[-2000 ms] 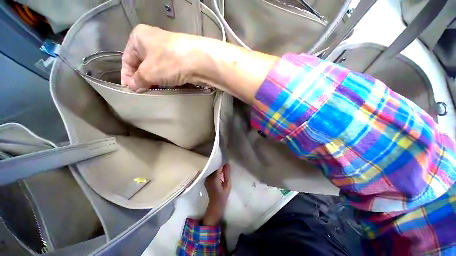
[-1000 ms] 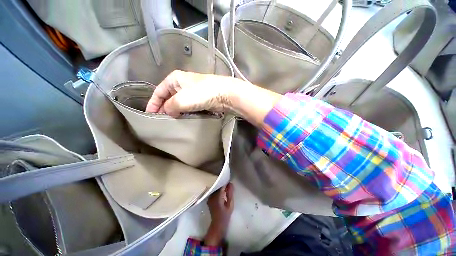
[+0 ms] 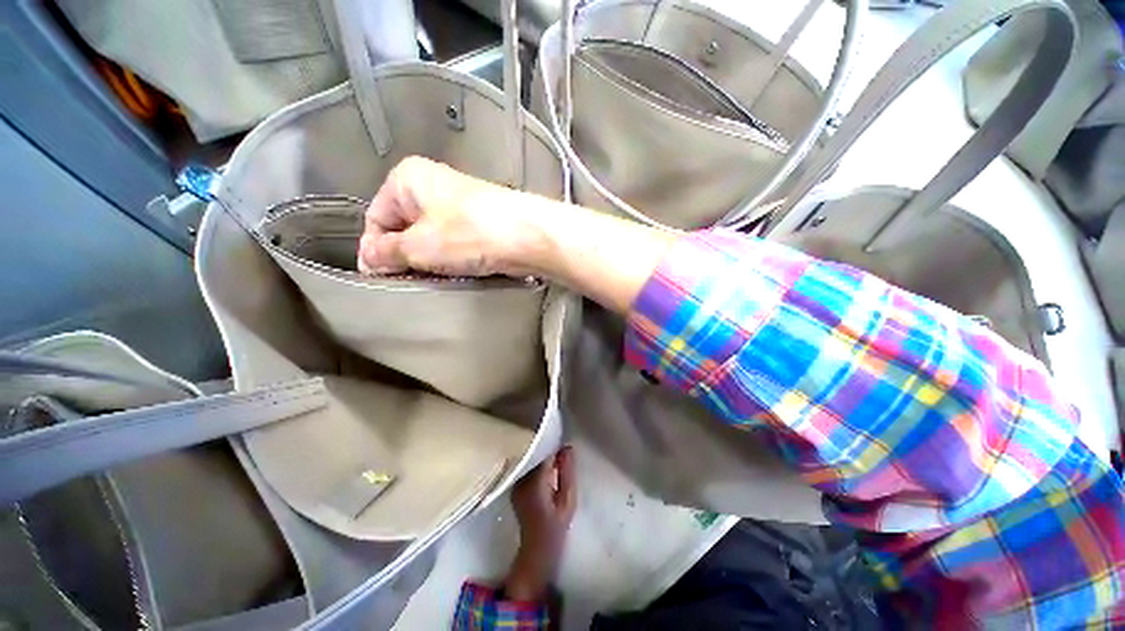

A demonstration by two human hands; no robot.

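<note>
A beige-grey tote bag (image 3: pixel 284 487) stands open in front of me, with a beige inner zip pocket (image 3: pixel 420 333) across its mouth. My right hand (image 3: pixel 432 222) comes in from the right. Its fingers are closed on the zipper (image 3: pixel 475 281) along the pocket's upper edge; the fingertips are partly hidden behind the hand. My left hand (image 3: pixel 540 512) is low, against the outside of the bag's near right edge, partly hidden by the bag; its grip does not show. Blue film (image 3: pixel 197 183) covers the hardware at the bag's left edge.
Another tote bag (image 3: pixel 672 154) stands behind, with its zip pocket showing. One more (image 3: pixel 962 259) stands at the right, partly behind my sleeve, with a raised strap (image 3: pixel 987 160). Another open bag (image 3: pixel 197 518) is at lower left. A blue-grey surface (image 3: pixel 99 234) lies at left.
The view has shifted, so the bag and both hands appear lower and further right than two seconds ago. My right hand stays at about the same place on the pocket edge, its fingers curled slightly differently.
</note>
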